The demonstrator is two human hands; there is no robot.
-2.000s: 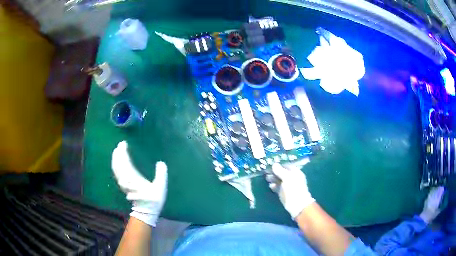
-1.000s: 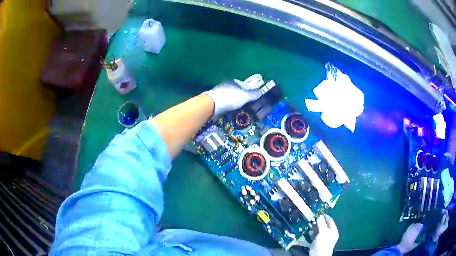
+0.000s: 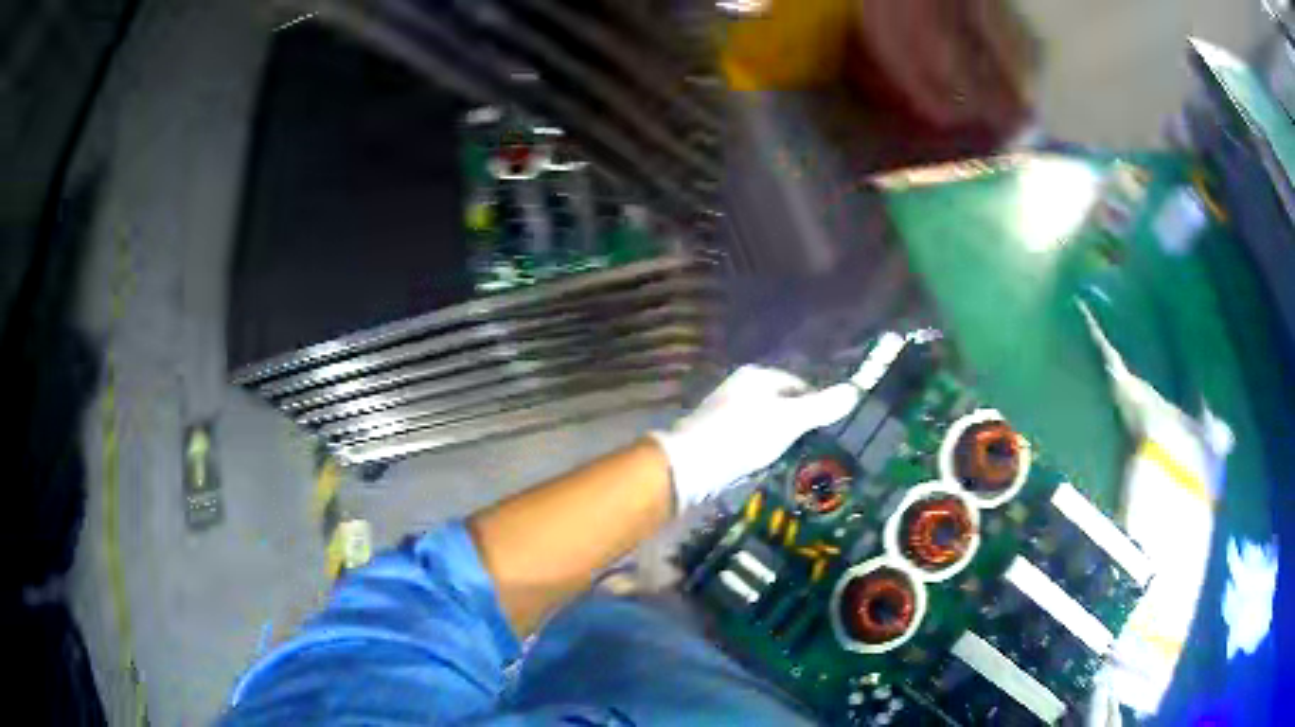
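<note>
A power circuit board (image 3: 909, 568) is held up in front of me at the lower right, tilted, its lower part cut off by the picture's edge. It shows three large copper-red toroid coils in white surrounds, a smaller toroid and white bars. My left hand (image 3: 753, 426), in a white glove, grips the board's upper left end by the dark blocks. My right hand is not in view.
At the left stands a black many-tiered rack (image 3: 469, 355) with another circuit board (image 3: 547, 206) on top. The green-matted bench (image 3: 994, 270) is at the upper right, with blurred white material (image 3: 1172, 497) beside the held board. Grey floor lies below the rack.
The view has swung left from the bench to the rack. My left hand reached across to the board's far end, and the board has been turned and moved off towards the bench's left side.
</note>
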